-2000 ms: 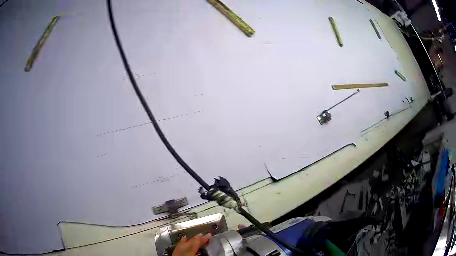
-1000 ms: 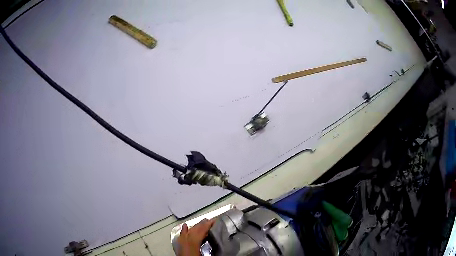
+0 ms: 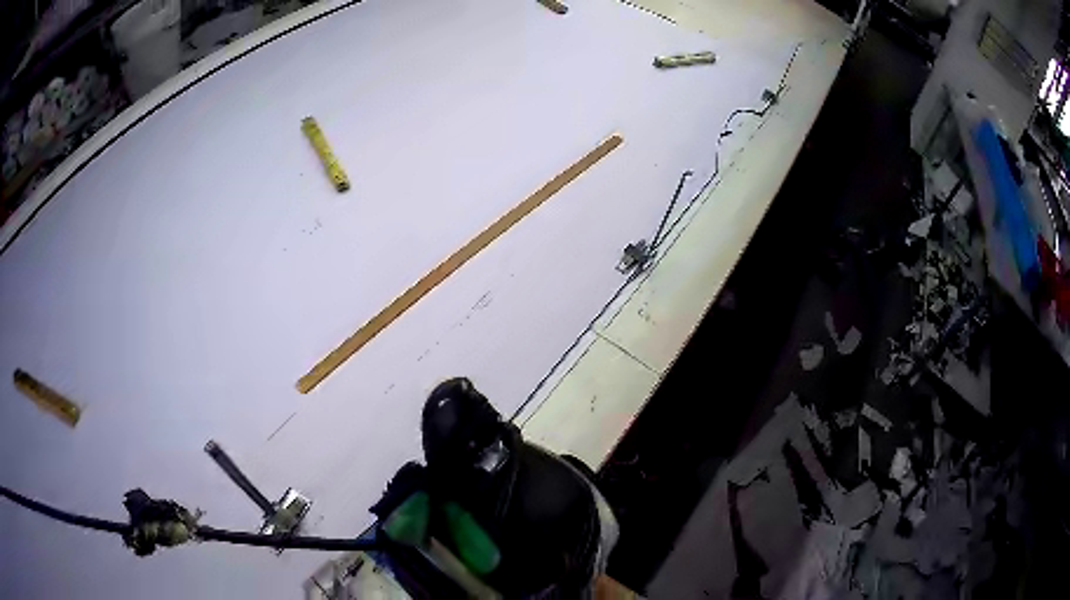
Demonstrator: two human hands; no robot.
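Note:
The cutting machine's black and green top fills the bottom centre, standing over the near edge of the lay. A little silver metal shows at its left. The black power cable runs left from it, with a wrapped lump. A cloth clamp with a dark lever lies just left of the machine. The white paper marker covers the lay. My left hand is not in view. A small skin-toned patch at the bottom edge, right of the machine, may be part of my right hand; its grip is hidden.
A long wooden strip lies diagonally on the paper, with several short yellow bars around it. Another clamp sits at the lay's right edge. The cream table edge runs up right. Fabric offcuts cover the dark floor.
The view has swung right along the table; the strip and clamps sit further left and lower. The machine's black-green top now shows instead of its silver body. The hand on its silver part is gone from view.

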